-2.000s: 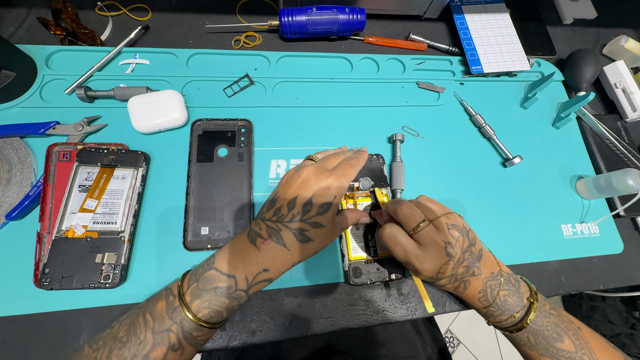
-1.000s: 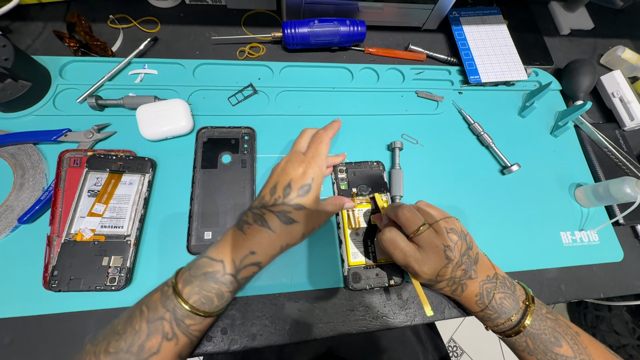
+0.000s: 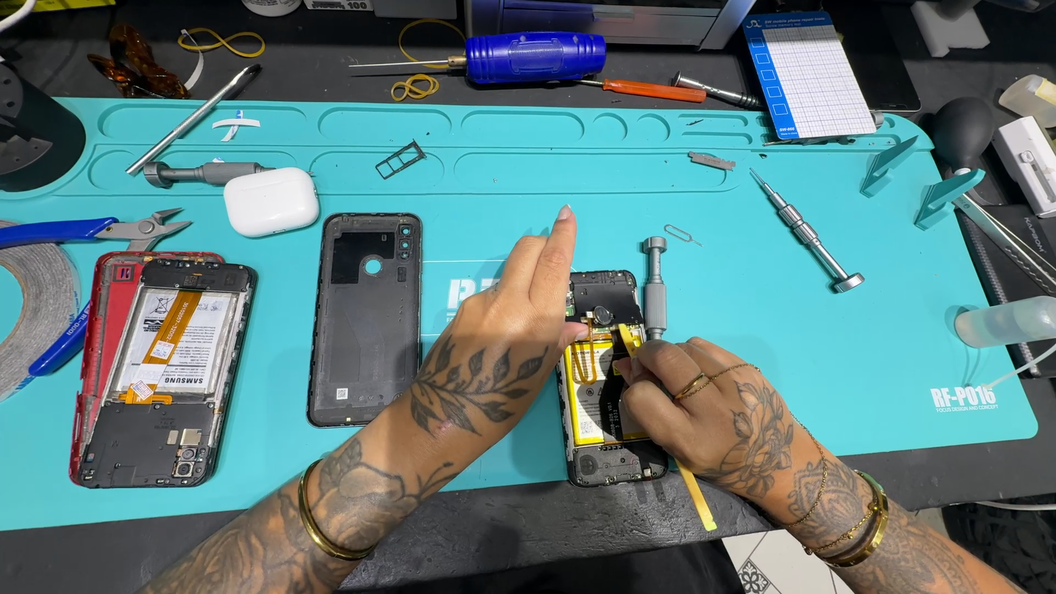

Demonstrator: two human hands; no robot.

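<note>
An opened smartphone (image 3: 587, 466) lies on the turquoise repair mat (image 3: 495, 223), its yellow-edged battery (image 3: 587, 412) exposed. My right hand (image 3: 701, 412) is closed on a thin yellow pry tool (image 3: 697, 495), whose upper end points at the battery's top edge. My left hand (image 3: 511, 330) stands on its side at the phone's left edge, fingers raised, thumb at a flex cable near the battery top. A grey screwdriver (image 3: 653, 289) lies just right of the phone. Left of my left hand is a dark phone back cover (image 3: 367, 330).
Another opened phone (image 3: 165, 412) overlaps a red cover (image 3: 111, 305) at left, near blue-handled cutters (image 3: 148, 227), a tape roll (image 3: 37, 313) and a white earbud case (image 3: 272, 202). A precision screwdriver (image 3: 804, 231), eject pin (image 3: 683, 235), SIM tray (image 3: 401, 160) and bottle (image 3: 1006, 322) lie around.
Two seconds ago my left hand lay over the phone's upper part; it has moved left and its fingers now point up. My right hand stays at the battery with the yellow tool.
</note>
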